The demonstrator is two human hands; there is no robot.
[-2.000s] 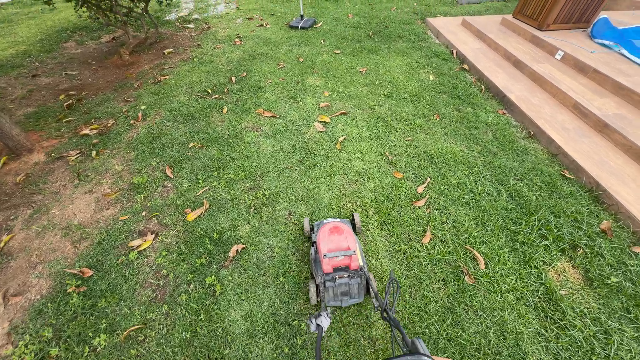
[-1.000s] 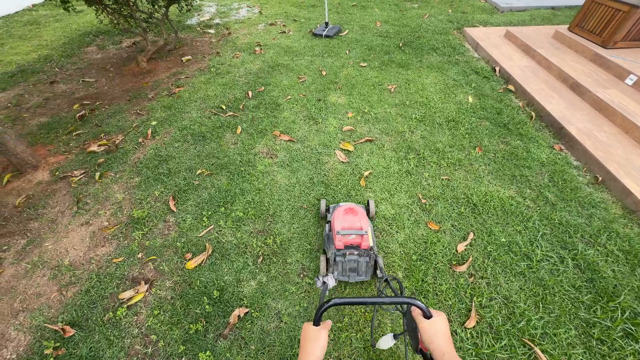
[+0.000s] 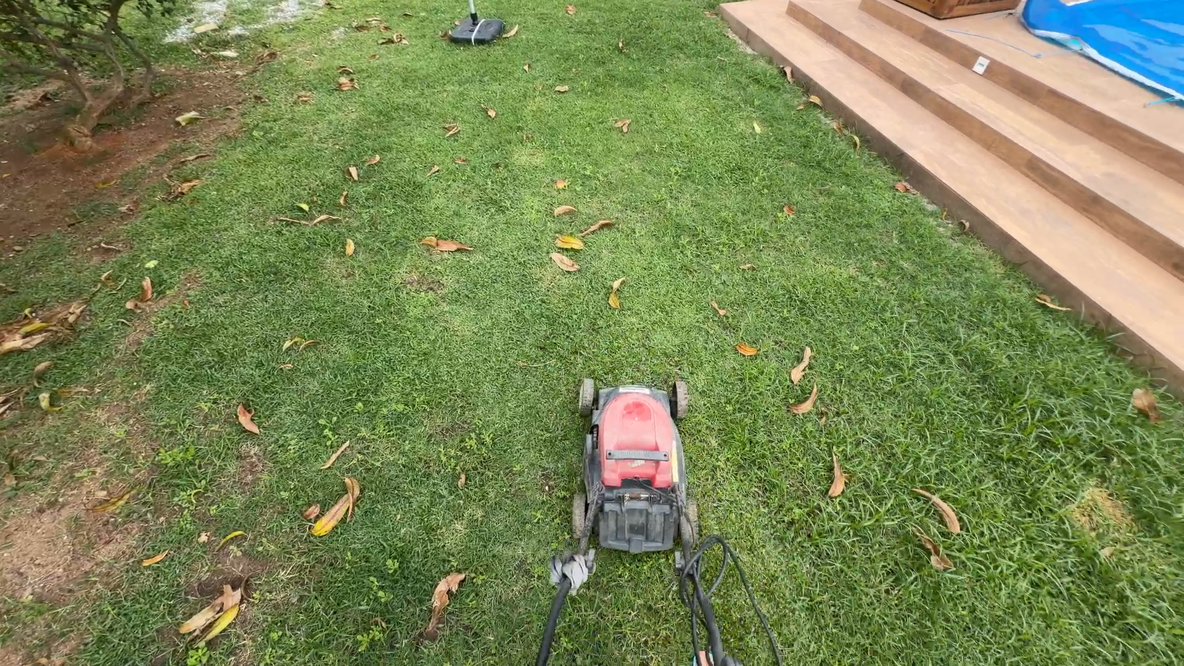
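A red and black electric lawn mower [image 3: 636, 462] stands on the grass at the lower middle of the head view. Its black handle tubes [image 3: 552, 622] run down past the bottom edge, and a grey cloth or tape wraps the joint of the left tube. A black power cable [image 3: 731, 564] hangs in loops by the right tube. My left hand is out of the frame. At the bottom edge beside the right tube only a sliver that may be skin shows, too little to make out my right hand or its hold.
Tiled steps [image 3: 999, 139] with a blue cover [image 3: 1110, 32] on top border the lawn at the right. A black weighted base with a pole [image 3: 477, 31] stands far ahead. A shrub [image 3: 88, 92] grows in bare soil at the left. Dry leaves [image 3: 446, 245] are scattered over the grass.
Both hands were on the mower's handle bar one second ago; bar and hands have now dropped out of view as the view shifted.
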